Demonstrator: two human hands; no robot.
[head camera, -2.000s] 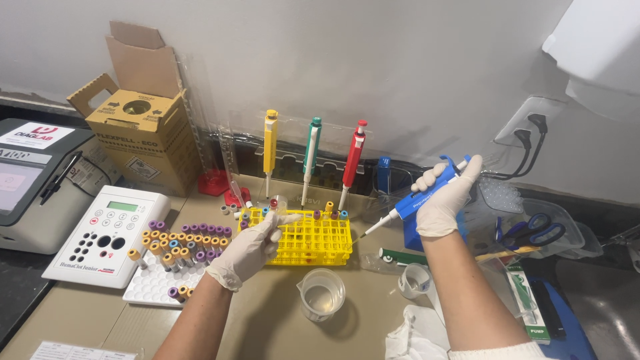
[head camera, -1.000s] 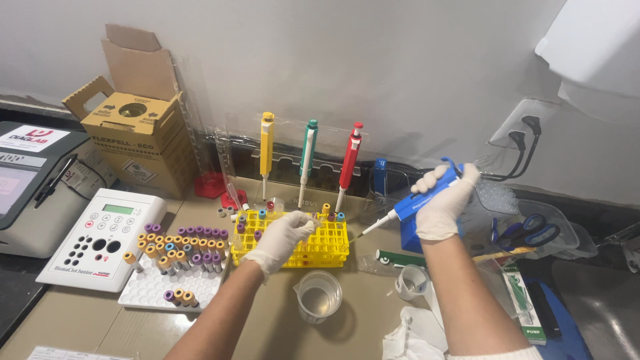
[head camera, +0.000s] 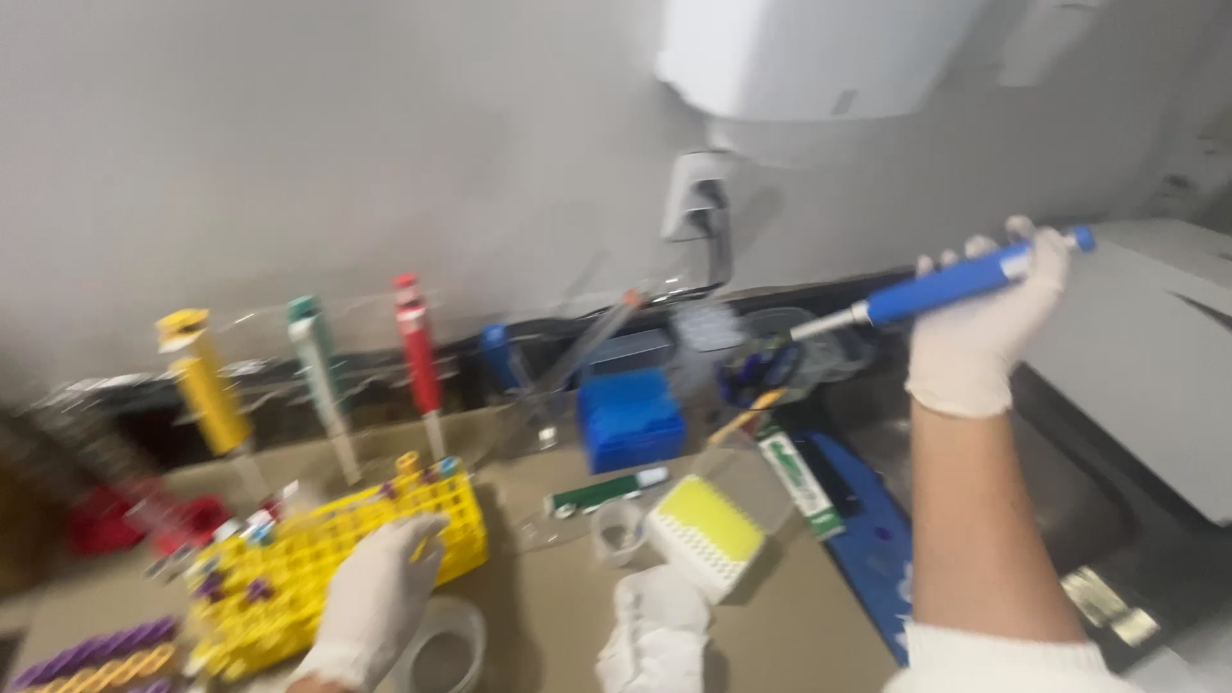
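My gloved right hand (head camera: 996, 308) is closed around a blue micropipette (head camera: 943, 289), raised at the right with its narrow end pointing down and left. My gloved left hand (head camera: 385, 577) lies over the front of a yellow test tube rack (head camera: 298, 549); its fingertips are blurred, so I cannot tell whether they hold anything. Capped tubes stand in the rack. Behind it, yellow (head camera: 207, 390), green-topped (head camera: 322, 375) and red (head camera: 419, 356) micropipettes stand upright. A plastic beaker (head camera: 448, 650) stands beside my left hand.
A blue box (head camera: 630, 419), a green marker (head camera: 606, 493), a small cup (head camera: 619, 531), a white tip box with a yellow top (head camera: 709, 529) and a crumpled white cloth (head camera: 656, 626) lie between my hands. Scissors (head camera: 760, 371) lie behind. A sink (head camera: 1020, 462) is at the right.
My right hand has moved right with the blue micropipette, away from the blue box. My left hand remains at the yellow rack. The view has swung to the right.
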